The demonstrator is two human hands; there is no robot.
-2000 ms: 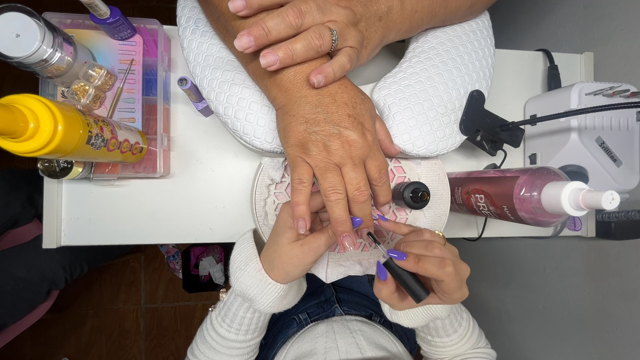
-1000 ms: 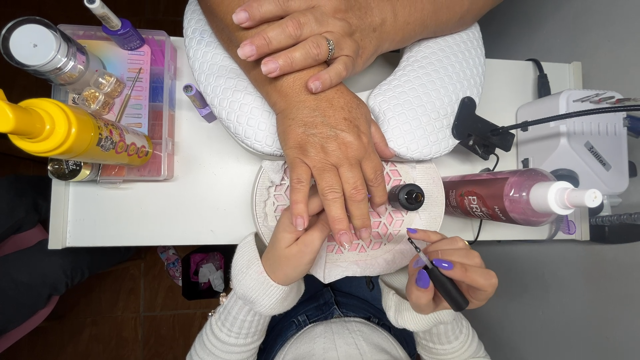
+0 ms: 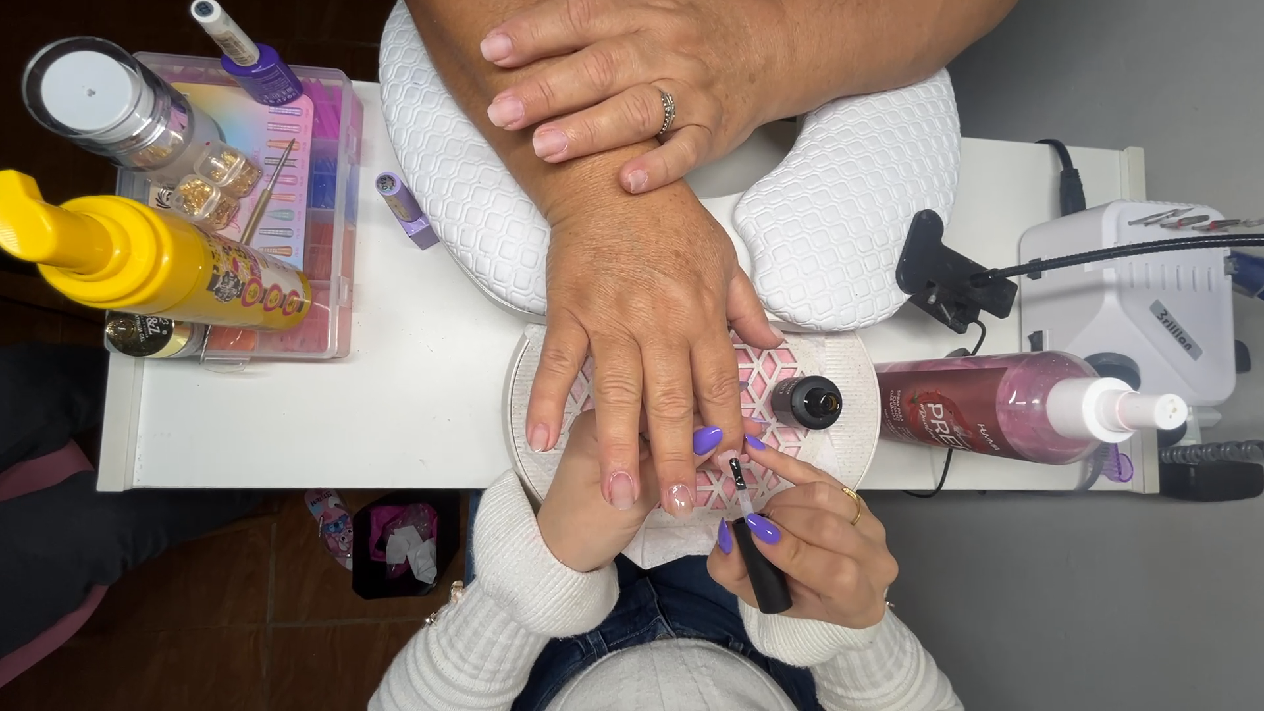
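My right hand (image 3: 815,548) holds the black cap of a nail polish brush (image 3: 748,523), its bristles at a fingernail of another person's hand (image 3: 647,326). From below, my left hand (image 3: 602,484) holds that person's fingers; most of my left fingers are hidden under them. An uncapped black polish bottle (image 3: 808,402) stands on the round hand rest (image 3: 859,395) with a pink and white pattern, to the right of the fingers. The person's other hand (image 3: 632,89), with a ring, lies across the wrist.
A white textured cushion (image 3: 839,217) supports the person's arms. On the left are a plastic case (image 3: 346,197), a yellow pump bottle (image 3: 148,262) and a small purple bottle (image 3: 405,209). A pink spray bottle (image 3: 987,405), black clip (image 3: 948,272) and white nail drill unit (image 3: 1126,296) are at right.
My right hand has moved left from beside the polish bottle, bringing the brush back to the person's fingers. A purple nail of my left hand shows again between those fingers.
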